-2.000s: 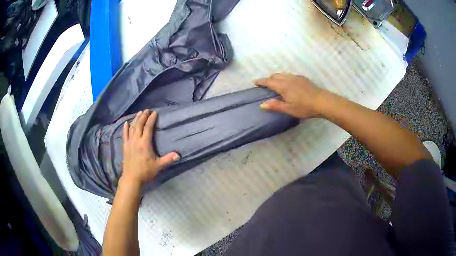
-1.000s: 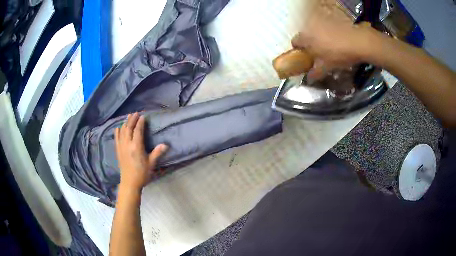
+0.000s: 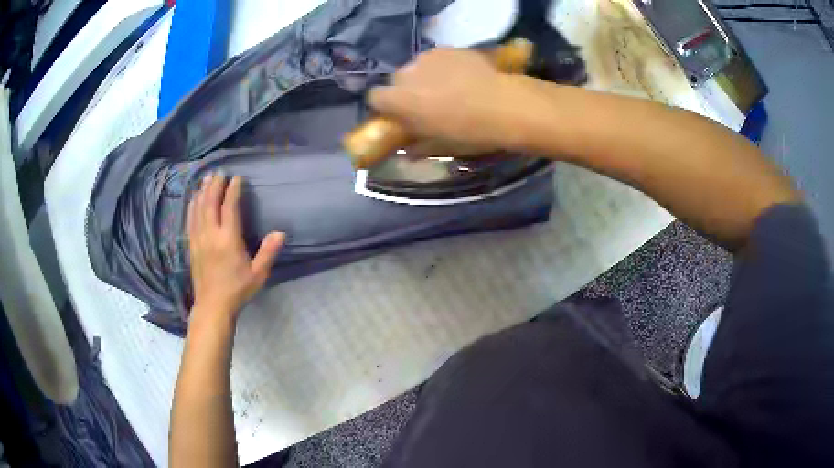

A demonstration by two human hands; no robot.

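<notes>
The grey garment (image 3: 311, 206) lies on the white-covered table, its tube section stretched smooth from left to right and the rest crumpled behind it. My right hand (image 3: 439, 96) grips the wooden handle (image 3: 377, 139) of the steam iron (image 3: 439, 181). The iron's silver body lies over the right half of the stretched section, its tip pointing left. My left hand (image 3: 219, 242) is spread flat on the left part of the section, thumb apart. My right hand and forearm hide part of the iron.
The white table cover (image 3: 366, 338) has a brown stain near the metal iron rest (image 3: 695, 41) at the upper right. A blue bar (image 3: 194, 50) stands behind the garment. A white curved arm (image 3: 32, 283) is at the far left. A white disc-like thing (image 3: 702, 352) is at the lower right.
My right hand first left the cloth and took hold of the iron, then moved it left onto the stretched section. My left hand stays on the cloth. The view has shifted slightly.
</notes>
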